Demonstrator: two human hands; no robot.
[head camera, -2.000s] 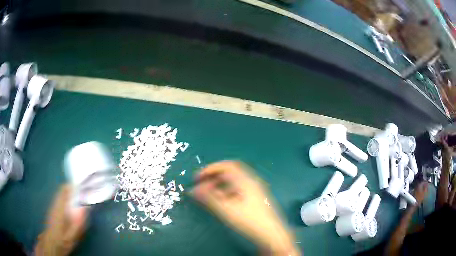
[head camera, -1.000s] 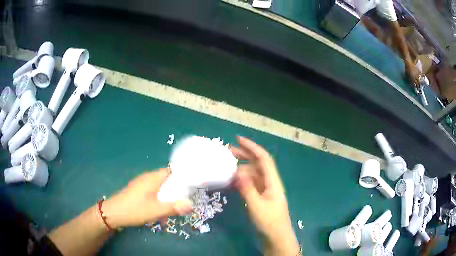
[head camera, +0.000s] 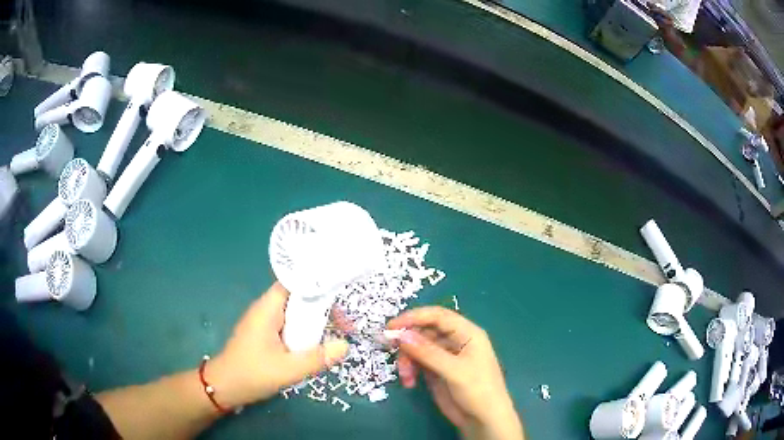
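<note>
A white handheld fan body (head camera: 331, 249) is held over the bench, its round head up and its spoked grille facing left. My left hand (head camera: 266, 352) is closed around its handle, thumb in front. My right hand (head camera: 447, 361) is just right of the handle, with thumb and forefinger pinched on a small white plastic clip (head camera: 394, 333). A loose heap of small white clips (head camera: 387, 284) lies on the green bench behind and below the fan and is partly hidden by the fan and both hands.
Grouped fan bodies lie at the left (head camera: 90, 232) and at the right (head camera: 731, 344). A cream-coloured strip (head camera: 413, 179) separates the bench from the dark green conveyor belt (head camera: 361, 86). A box (head camera: 623, 30) stands on the far bench. One loose clip lies right of my right hand.
The fan has turned so its grille faces left and its handle shows. My right hand has moved off the fan head, down beside the handle, and now pinches a clip. The view has shifted slightly.
</note>
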